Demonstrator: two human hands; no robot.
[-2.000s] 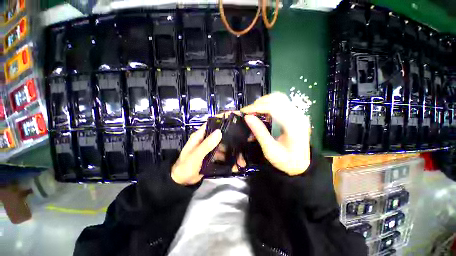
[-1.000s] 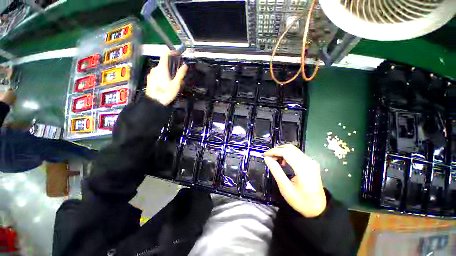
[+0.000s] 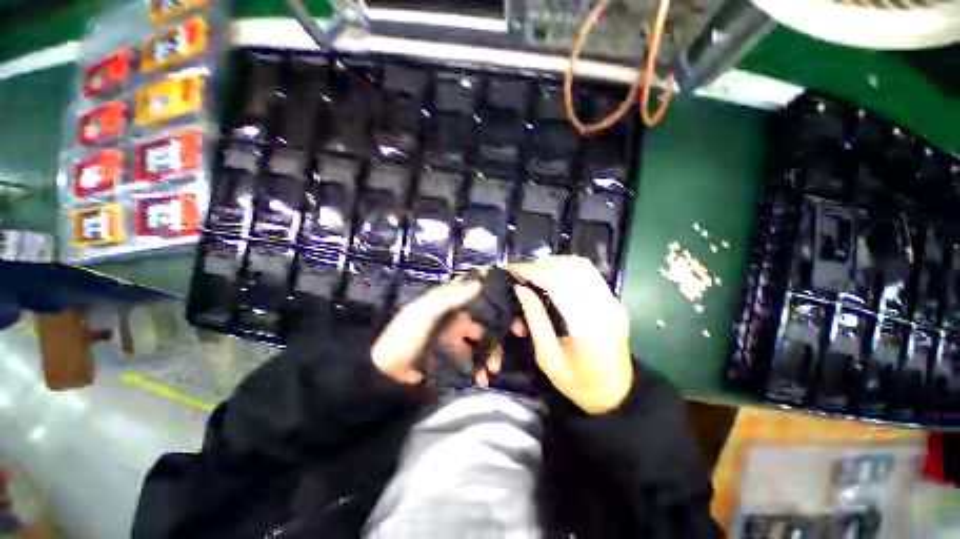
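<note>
My left hand (image 3: 418,328) holds a black device housing (image 3: 463,335) low in front of me, over the near edge of the blister tray (image 3: 363,187). My right hand (image 3: 582,328) is at the housing's upper end, thumb and fingertips together against it. Whether a tiny part is between those fingertips is too small to tell. The large glossy black tray has rows of pockets with black housings. A loose pile of tiny pale parts (image 3: 690,276) lies on the green mat to the right of the tray.
Another black blister tray (image 3: 842,305) stands right of the pile. A clear tray of red and yellow units (image 3: 132,158) is at left. An orange cable (image 3: 592,124) hangs over the tray's back edge. A fan (image 3: 874,19) and part of an instrument (image 3: 542,23) show at the top. A clear tray (image 3: 821,495) is lower right.
My left hand has come back from the tray's far left corner and now holds a housing at the near side. My right hand has moved left and up to it. The view has shifted.
</note>
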